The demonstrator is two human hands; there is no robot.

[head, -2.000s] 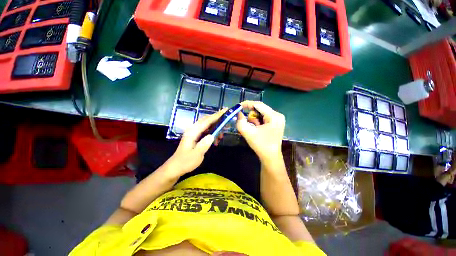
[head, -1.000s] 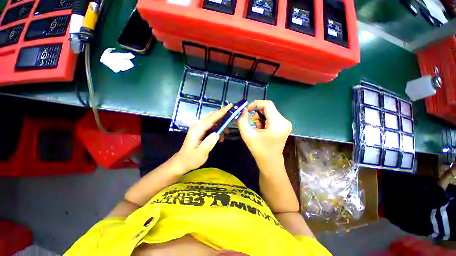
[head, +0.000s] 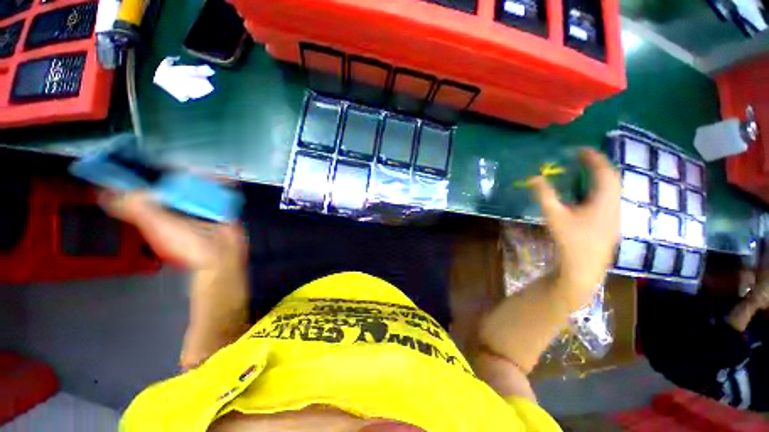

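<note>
My left hand (head: 173,236) is at the left, gripping a light-blue-faced phone (head: 190,192), motion-blurred, over the bench's front edge. My right hand (head: 582,219) is at the right over the bench edge, thumb and forefinger spread apart. I see nothing held in it, though the fingers are blurred. Small yellow pull tabs (head: 545,175) lie by its thumb tip. A clear lens blister tray (head: 358,139) with dark-framed rectangles lies at the centre front of the bench. A small clear piece (head: 486,175) lies right of it.
A red phone tray stack (head: 438,59) stands behind; another red tray (head: 55,101) is far left. A smartphone (head: 215,34), tissue (head: 184,80) and yellow-black tool (head: 126,21) are left. A second blister tray (head: 662,202) and whitish bottle (head: 721,139) are right. A carton (head: 624,321) of waste film is below.
My hands have parted from the centre. The left has carried the blue-faced phone left; the right has moved right and its fingers have opened. A clear piece and yellow tabs now show on the bench.
</note>
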